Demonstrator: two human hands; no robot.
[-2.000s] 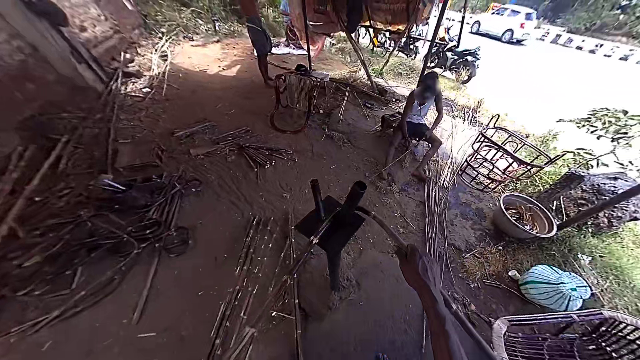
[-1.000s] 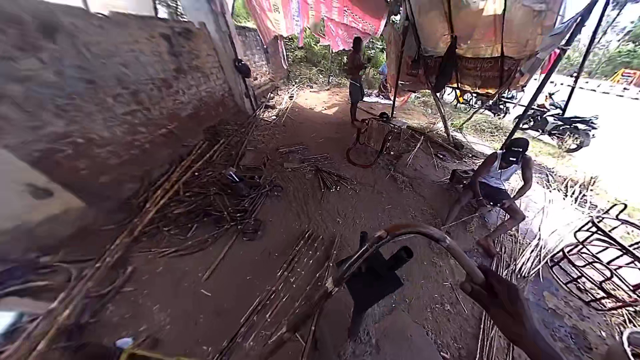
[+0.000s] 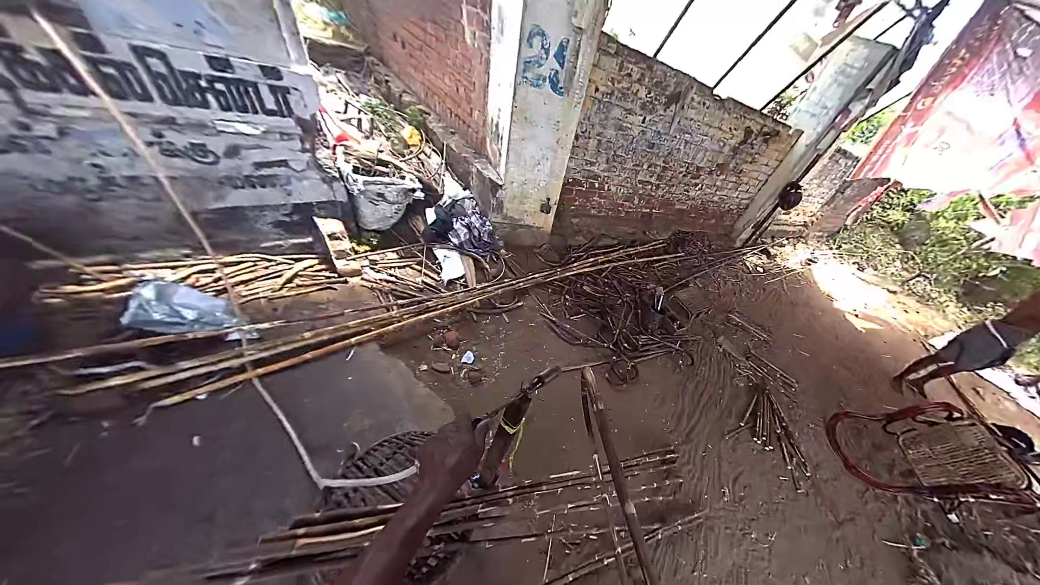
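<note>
My left hand (image 3: 451,455) reaches up from the lower middle, its fingers closed around a dark, long tool (image 3: 512,418) with a yellow band, perhaps a torch; blur hides its details. A pale hose or cord (image 3: 284,422) runs from the upper left and bends toward my wrist. To the right of the tool, a dark bent cane pole (image 3: 613,471) rises from the bottom edge; what holds it is not visible. Cane sticks (image 3: 479,508) lie on the ground below the hand, beside a dark woven round piece (image 3: 382,467). My right hand is out of view.
Long canes (image 3: 422,309) cross the ground at left, near a clear plastic bag (image 3: 175,307). A tangled heap of canes (image 3: 626,313) lies before the brick wall (image 3: 666,134). At right are a cane frame with a woven panel (image 3: 963,455) and a person's leg (image 3: 967,349).
The view has swung far to the left. My left hand and the dark tool have come into view; my right hand, on the curved cane before, is out of view.
</note>
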